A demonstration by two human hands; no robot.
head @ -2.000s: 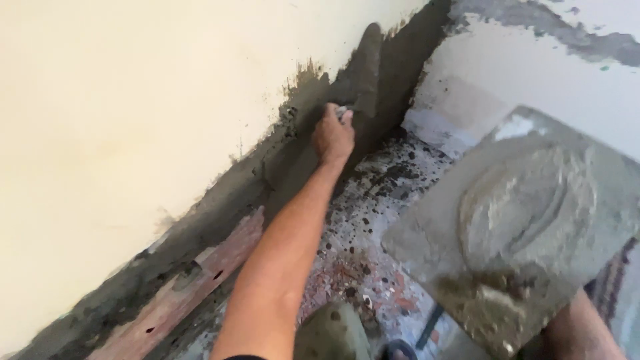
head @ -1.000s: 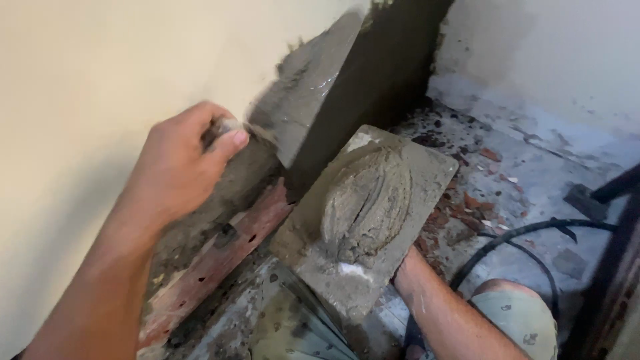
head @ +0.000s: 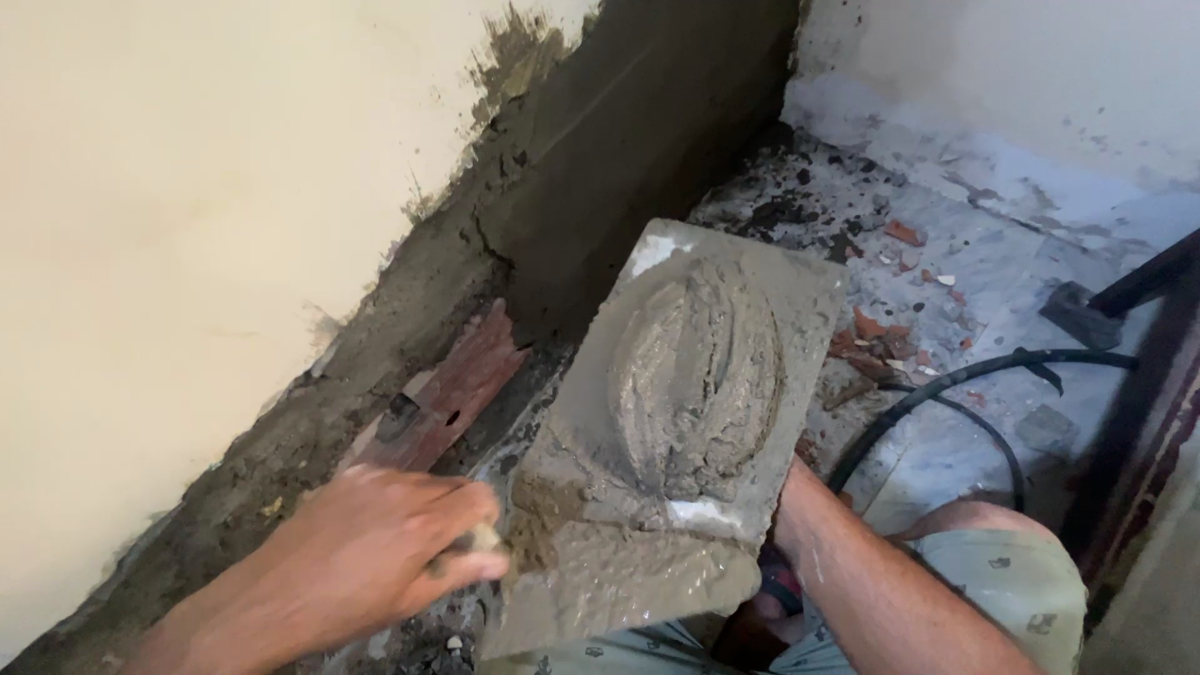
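My left hand (head: 412, 553) is closed around the handle of a trowel (head: 628, 586). The trowel's blade, covered in wet mortar, lies at the near edge of a flat rectangular plasterer's hawk (head: 577, 412). A grooved, oval mound of grey mortar (head: 694, 384) sits on the hawk. From the lower right my right forearm reaches under the board and holds it up; the fingers of that hand are hidden beneath. Left of the hawk, the lower strip of the cream wall (head: 187, 187) bears dark grey mortar (head: 647, 122), smoother towards the corner and rougher at lower left.
A reddish broken strip (head: 450, 394) runs along the wall's foot. Brick fragments (head: 877, 342) and mortar crumbs litter the floor at right, beside a black hose (head: 900, 403). A dark bar with a blocky foot (head: 1083, 314) stands at the right edge. My knee (head: 1003, 572) is below it.
The trowel has come down from the wall to the near edge of the hawk, with my left hand still on its handle. Fresh mortar shows on its blade.
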